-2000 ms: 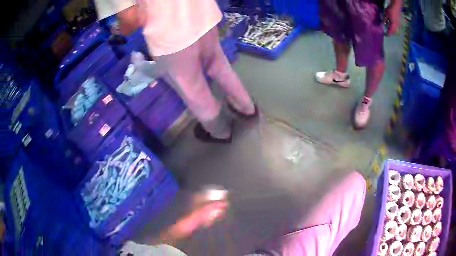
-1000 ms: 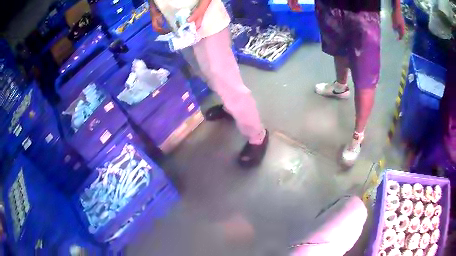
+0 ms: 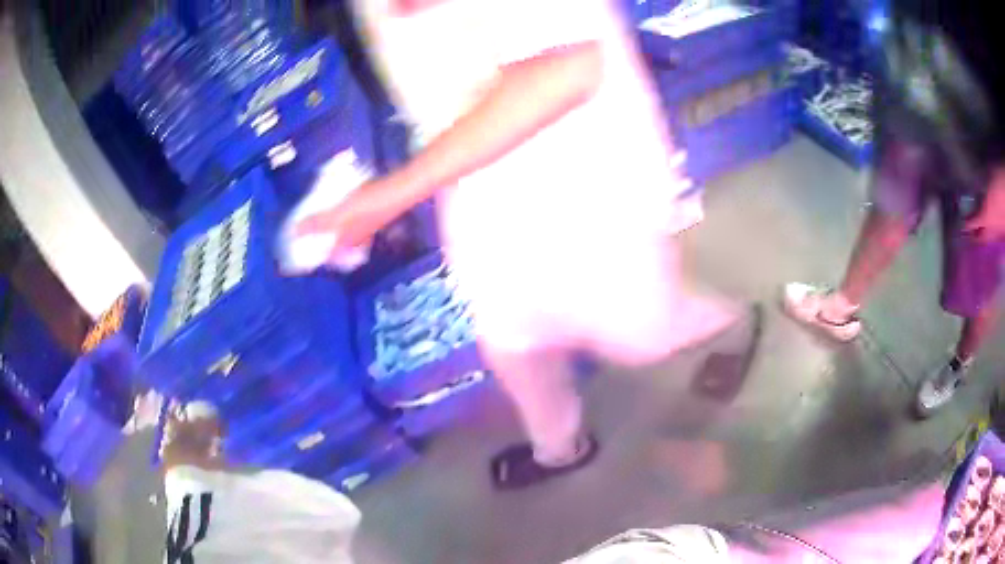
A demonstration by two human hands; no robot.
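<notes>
Neither of my hands shows clearly. A faint, blurred skin-toned patch lies over the floor at the lower middle, and I cannot tell what it is. The purple-blue crate (image 3: pixel 943 551) is cut off at the lower right corner. It holds rows of upright ring-like parts (image 3: pixel 979 509) in white, bumpy sleeves. My pink-lit trouser leg (image 3: pixel 871 527) lies to its left along the bottom edge.
A person in white (image 3: pixel 551 198) stands close in front, holding a white bundle (image 3: pixel 325 226) beside stacked blue crates (image 3: pixel 276 364). A crate (image 3: pixel 424 325) holds pale blue wrapped parts. White cloth with black stripes (image 3: pixel 259 518) is at lower left. Another person's legs (image 3: pixel 882 248) are at right.
The view has swung left, so the crate of ring-like parts has slid towards the lower right corner. The person in white now appears much nearer, with an arm reaching left.
</notes>
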